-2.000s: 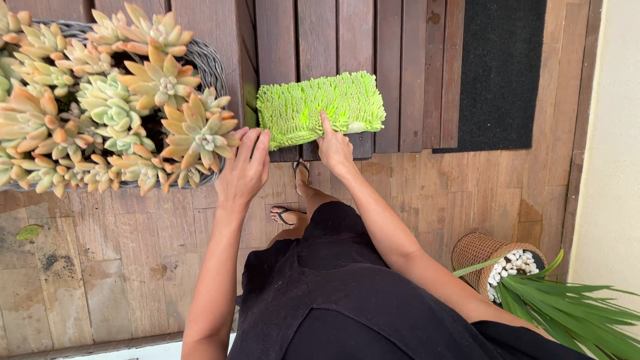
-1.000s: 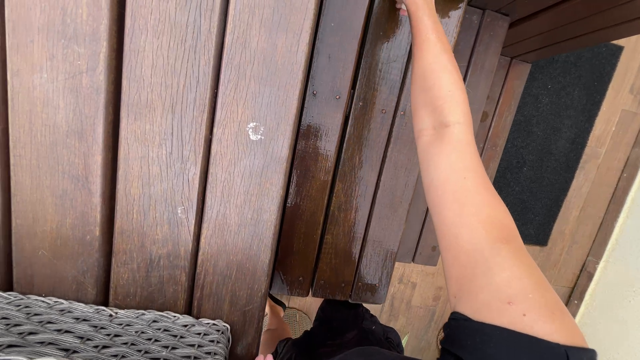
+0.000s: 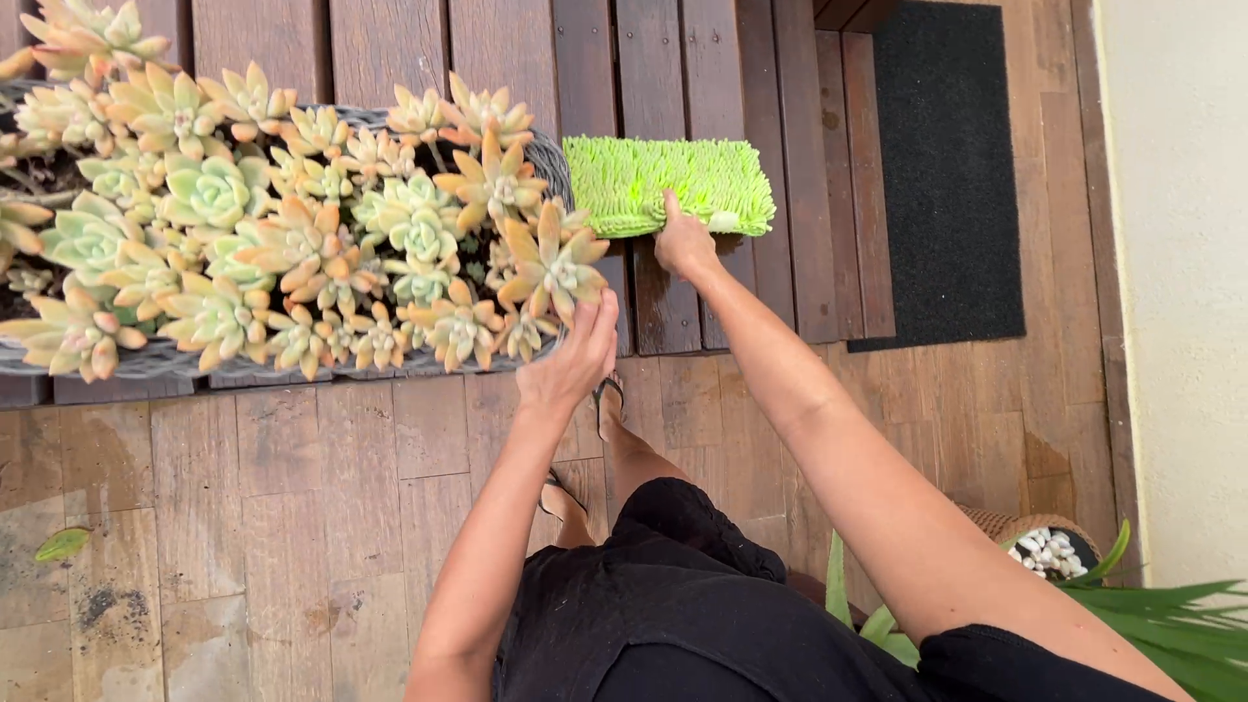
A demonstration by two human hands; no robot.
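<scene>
My right hand (image 3: 685, 242) grips the near edge of a lime-green microfiber chenille mop pad (image 3: 673, 180), which lies across the dark wooden slats (image 3: 666, 302). Just left of the pad stands a long grey wicker planter (image 3: 552, 168) full of succulents (image 3: 390, 224). My left hand (image 3: 575, 356) is at the planter's near right corner, its fingertips partly hidden by the plants; whether they grip the rim cannot be told. Below the pad, the slats look darker and wet in places.
A black doormat (image 3: 951, 175) lies to the right on the wood-look floor (image 3: 361, 487). At lower right stand a woven pot (image 3: 1004, 522) with white pebbles and long green leaves (image 3: 1170, 624). A pale wall (image 3: 1180, 244) borders the right side. My sandalled feet are below the slats.
The view has shifted greatly. One second ago my right arm reached far over wet slats, with the pad out of view. Now the pad, both hands and the succulents are in view.
</scene>
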